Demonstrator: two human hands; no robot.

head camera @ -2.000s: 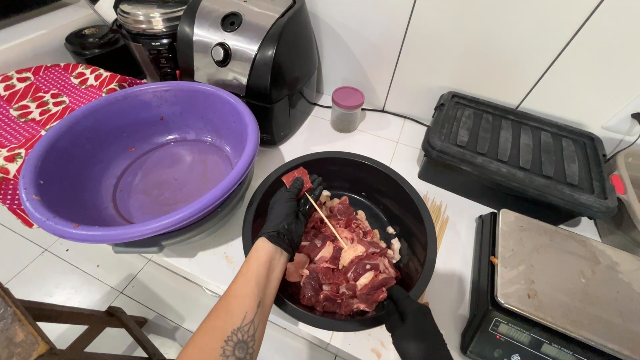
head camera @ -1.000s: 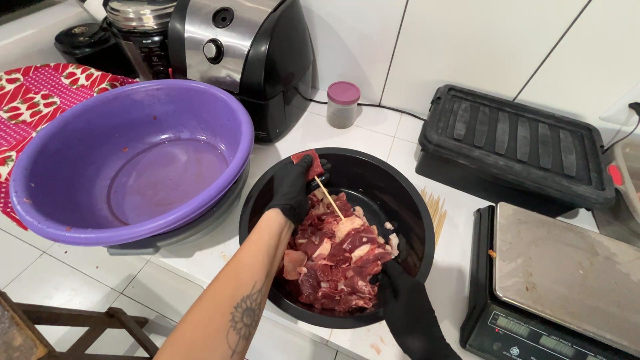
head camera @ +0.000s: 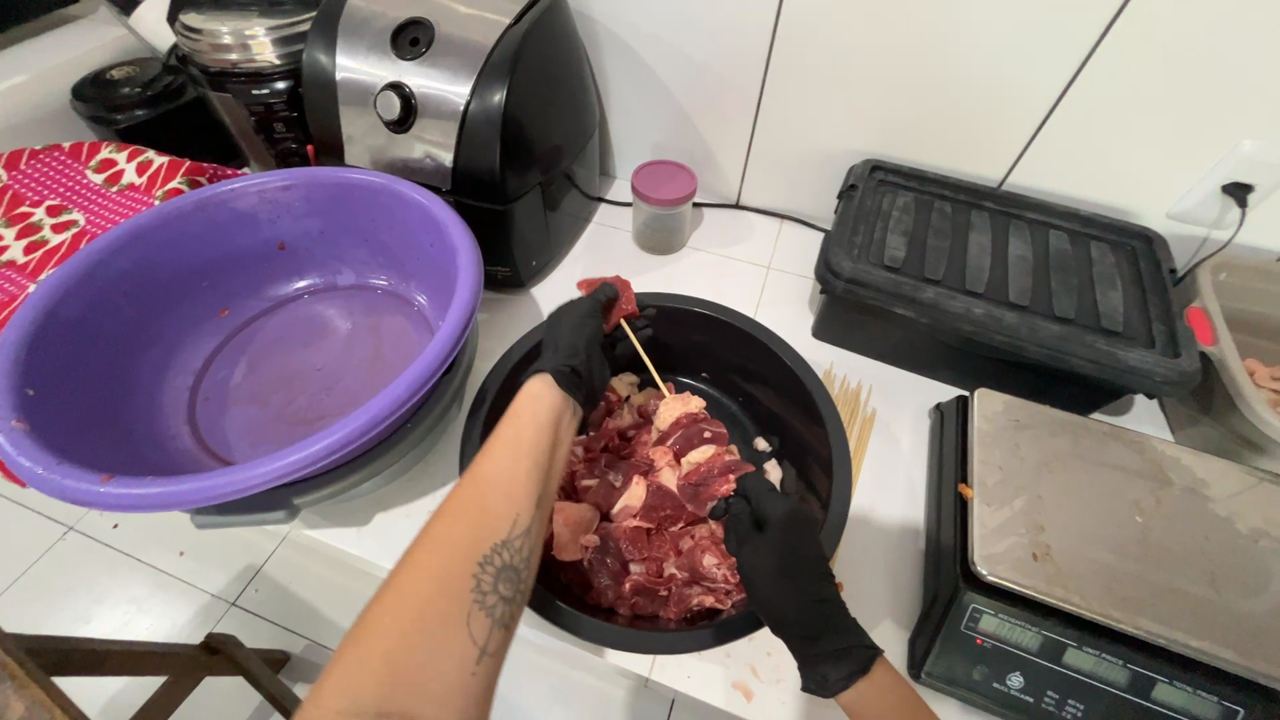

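Note:
A round black bowl [head camera: 835,440] holds a pile of raw red meat pieces [head camera: 650,560], some with pale fat. My left hand [head camera: 580,345], in a black glove, is over the bowl's upper left part and holds a wooden skewer [head camera: 645,358]. One red meat piece [head camera: 615,300] is at the skewer's upper end, by the fingers. Lower down, the stick meets a pale fatty piece [head camera: 680,410]. Also gloved in black, my right hand [head camera: 780,550] reaches over the bowl's right side, its fingertips at a red piece of meat [head camera: 715,475].
Left stands a large purple basin [head camera: 310,330], with an air fryer [head camera: 460,110] behind it. Bare wooden skewers [head camera: 852,415] lie right of the bowl. Farther right are a digital scale [head camera: 1120,510] and a lidded black box [head camera: 1000,270]. A small jar [head camera: 663,210] stands behind the bowl.
My right hand has moved up along the bowl's right side, and its fingers are now at the meat near the skewer's lower end. The left hand still holds the skewer.

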